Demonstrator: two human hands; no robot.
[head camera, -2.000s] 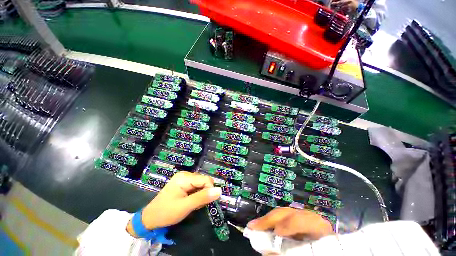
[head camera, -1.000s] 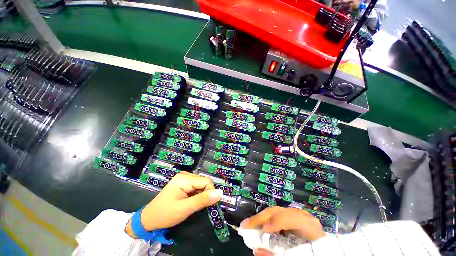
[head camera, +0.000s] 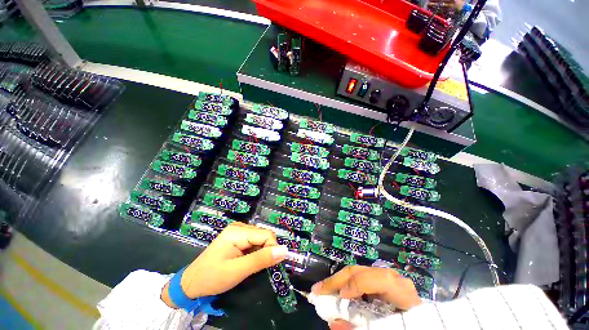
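Note:
My left hand (head camera: 234, 261), with a blue strap (head camera: 183, 293) at the wrist, pinches the top end of a narrow green circuit board (head camera: 280, 287) between thumb and fingers. The board hangs down steeply, its black middle with white ring marks facing up. My right hand (head camera: 371, 288) grips a whitish translucent dispenser (head camera: 336, 308). Its thin needle tip (head camera: 298, 292) points left at the board's right edge; whether it touches is too small to tell. The dispenser's rear is hidden by my hand and sleeve.
Columns of similar boards (head camera: 300, 205) lie in a tray ahead. A pale cable (head camera: 439, 213) curves across their right side from a grey control box (head camera: 403, 97) under a red tray (head camera: 361, 35). Grey crumpled plastic (head camera: 526, 216) lies right. Stacked racks (head camera: 39, 122) stand left. A person's hand shows at the top right.
Since two seconds ago my right hand has rolled slightly and the dispenser shows more of its barrel. The needle stays near the board's right edge. My left hand has barely moved.

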